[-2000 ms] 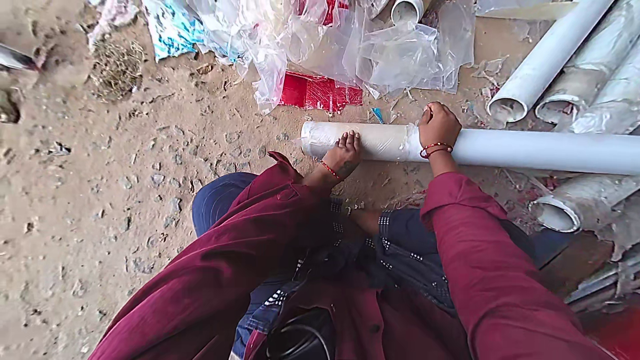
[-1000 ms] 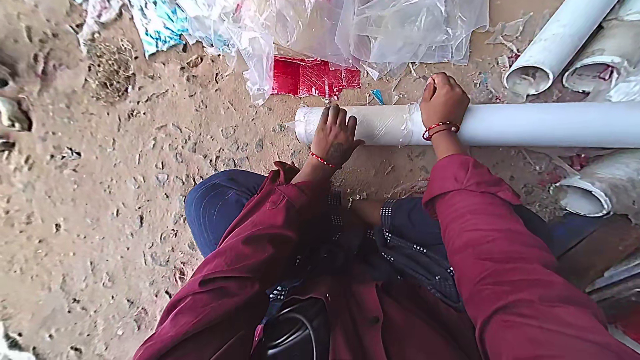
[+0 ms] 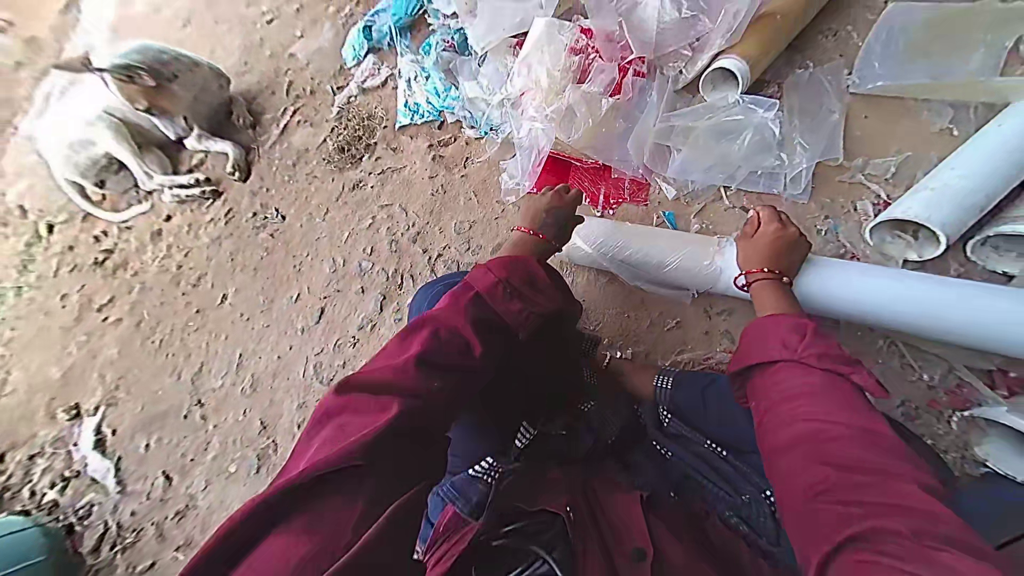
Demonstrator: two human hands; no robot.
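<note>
A long white tube (image 3: 904, 304) lies on the dirt ground in front of my crossed legs and runs off the right edge. Clear plastic film (image 3: 640, 252) is wrapped around its left end, with a loose flap hanging along the near side. My left hand (image 3: 552, 216) is at the tube's left end, fingers curled; whether it pinches the film there cannot be made out. My right hand (image 3: 772, 240) grips the tube from above, just right of the film's edge.
Crumpled clear plastic sheets (image 3: 720, 144) and a red plastic piece (image 3: 592, 180) lie beyond the tube. More white tubes (image 3: 952, 192) rest at the right, and a brown tube (image 3: 760, 40) at the top. A dog (image 3: 144, 120) lies curled at the upper left.
My left hand has moved from the top of the film-covered part to the tube's left end. A flap of film now hangs loose. The view has swung left, bringing in the dog.
</note>
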